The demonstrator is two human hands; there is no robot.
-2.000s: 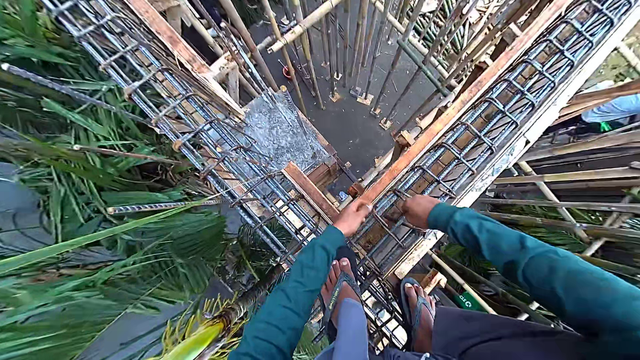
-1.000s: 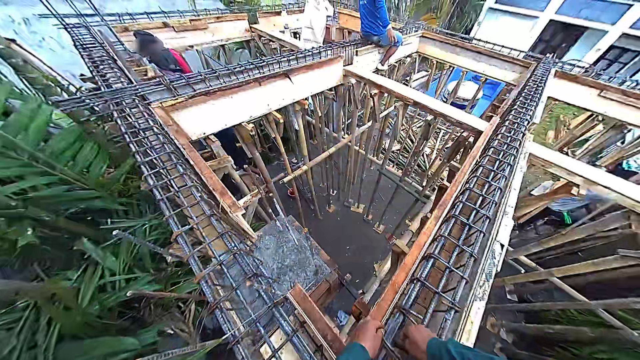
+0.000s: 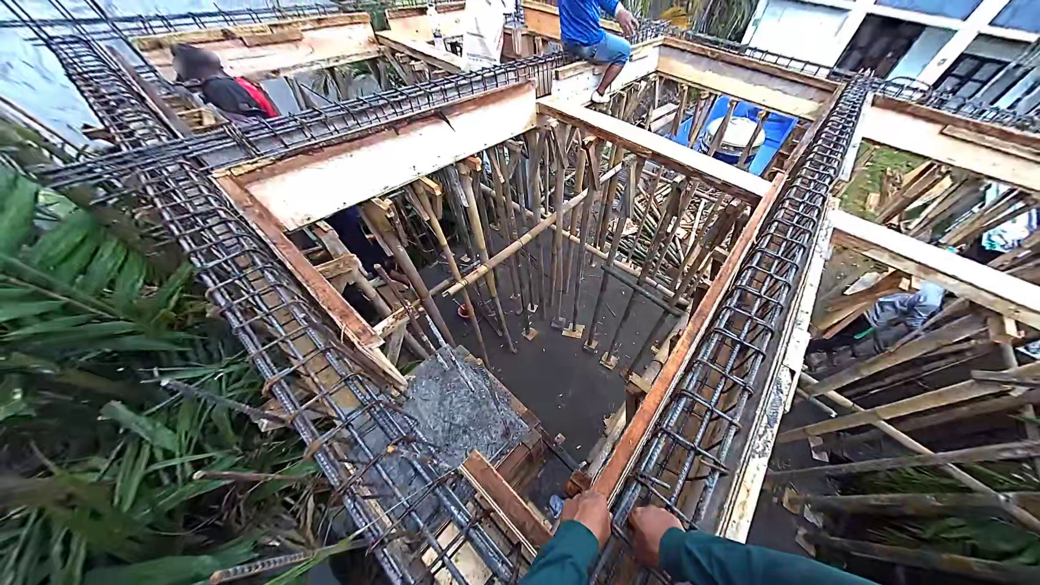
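At the bottom of the head view, my left hand [image 3: 588, 517] is closed over the top edge of a plywood formwork board [image 3: 650, 406] that runs away to the upper right. Just right of it, my right hand [image 3: 652, 532] is closed at the near part of a long rebar cage [image 3: 731, 357] lying in the form; its fingers are partly hidden, and it seems to grip a bar. Both sleeves are dark green. To the left, a second rebar cage [image 3: 268, 325] runs beside another formwork board [image 3: 296, 268]. Between them lies a rough grey concrete surface [image 3: 463, 406] with a short plywood piece [image 3: 505, 496] near it.
Bamboo props [image 3: 561, 227] stand in the deep opening below. Rebar ends [image 3: 260, 567] stick out at lower left among palm leaves [image 3: 73, 341]. A person in blue [image 3: 587, 28] sits on the far formwork; another person [image 3: 223, 85] is at upper left. More poles and boards lie at right.
The view has swung up from my feet to the far formwork. Both hands stay at the board and cage; my left hand, its fingers spread lower two seconds ago, now sits over the board's edge.
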